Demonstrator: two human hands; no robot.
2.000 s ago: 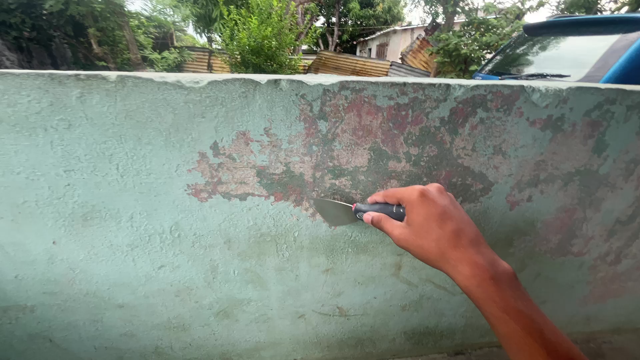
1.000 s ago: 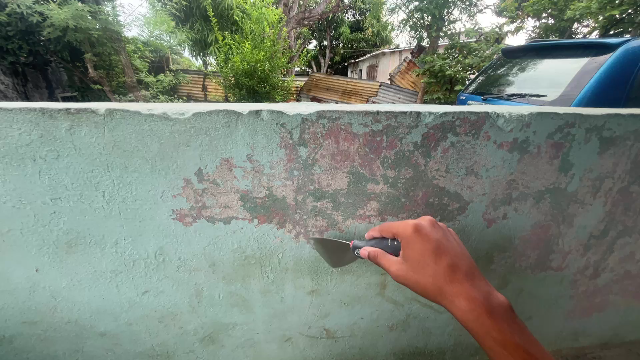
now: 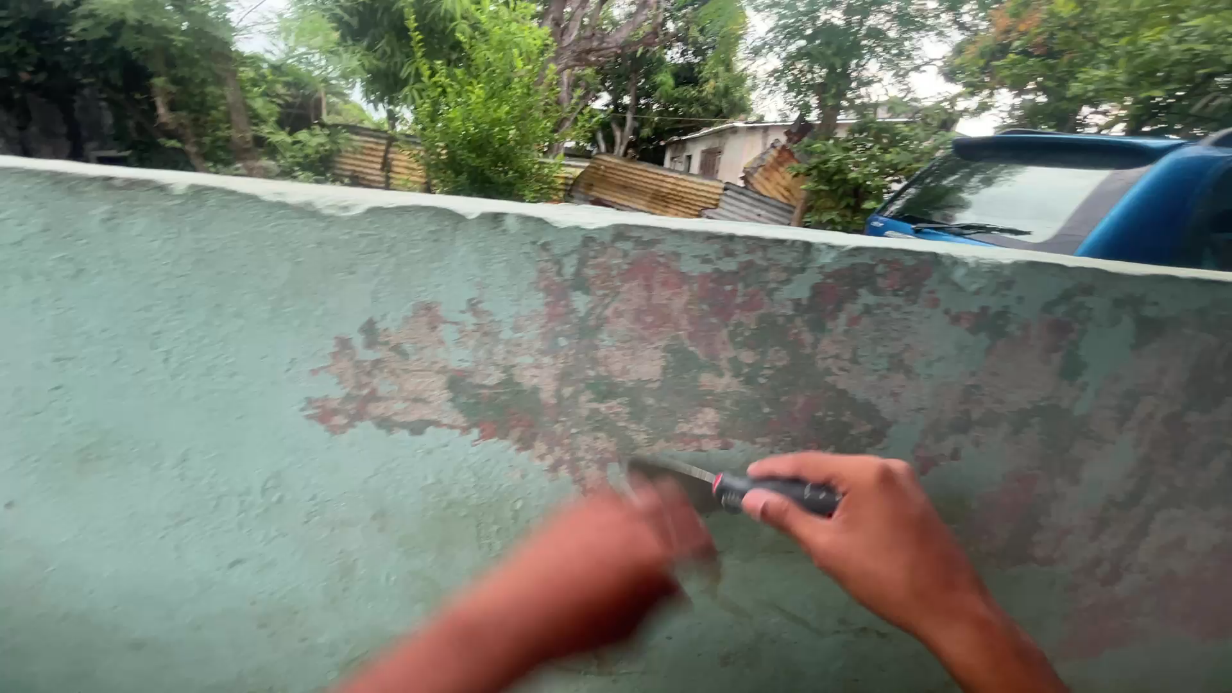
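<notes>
My right hand [image 3: 871,534] grips the black handle of a putty knife [image 3: 775,492], whose metal blade points left against or close to a green painted wall [image 3: 192,462]. Motion blurs my left hand [image 3: 635,549], which is at the blade and covers part of it; whether its fingers touch the blade or hold anything cannot be told. Above both hands spreads a patch of peeled paint [image 3: 626,356], showing pinkish, red and dark green layers.
The wall's pale top edge [image 3: 577,214] crosses the view. Beyond it are a blue vehicle [image 3: 1049,192], rusty corrugated sheets [image 3: 645,185], a leafy shrub [image 3: 486,115], trees and a small building [image 3: 731,149].
My left hand has come into view beside the blade. My right hand still holds the putty knife below the peeled patch. The view has tilted.
</notes>
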